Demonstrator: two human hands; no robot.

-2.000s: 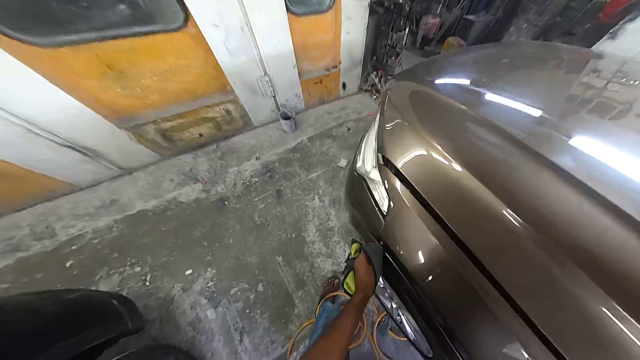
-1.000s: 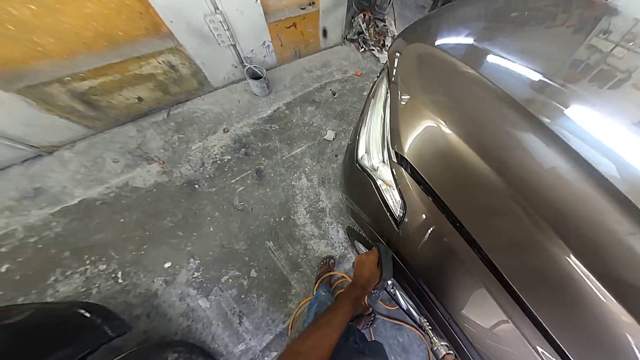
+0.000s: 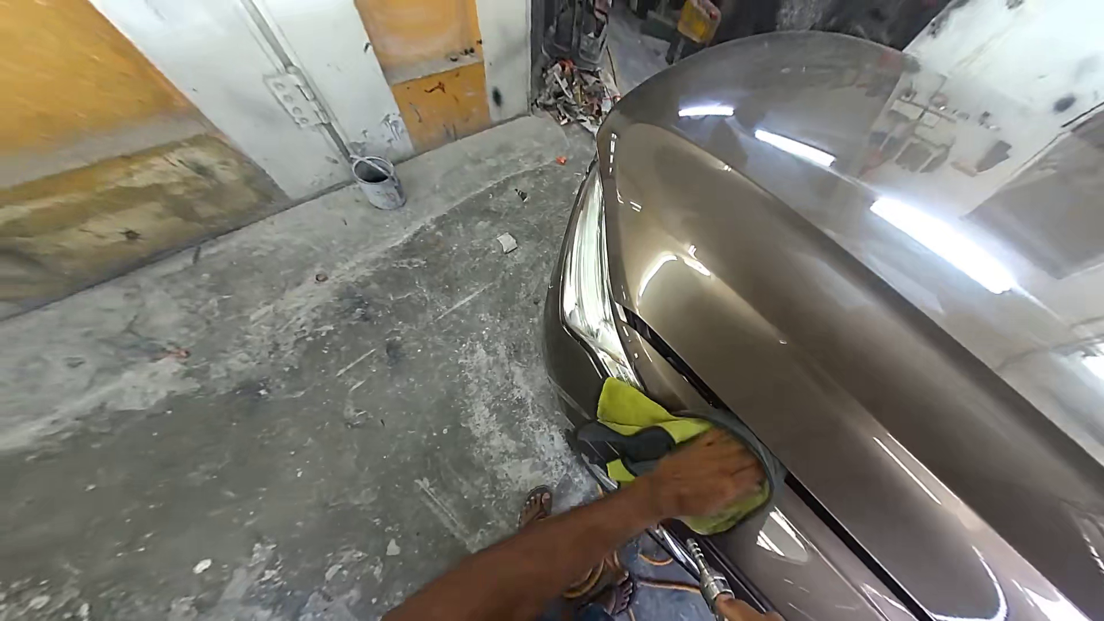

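My left hand [image 3: 711,474] presses a yellow-green and grey cloth [image 3: 642,410] flat on the front fender of a glossy brown car, just behind the headlight [image 3: 589,276]. Its fingers are partly sunk in the folds. The fender gap runs beside the cloth, along the edge of the hood [image 3: 776,302]. Low in the view, my right hand [image 3: 749,611] is cut off by the frame edge and grips a metal air-line fitting or nozzle [image 3: 709,573], close to the car's side.
An orange hose [image 3: 664,586] lies by my feet [image 3: 535,504] on the stained concrete floor [image 3: 259,414]. A grey bucket [image 3: 378,183] stands against the orange and white wall panel [image 3: 319,86]. Rubbish [image 3: 576,93] is piled near the car's front.
My left hand has moved with the cloth from low on the car's side, below the headlight, up onto the fender top. More of the cloth's yellow-green side shows than one second ago.
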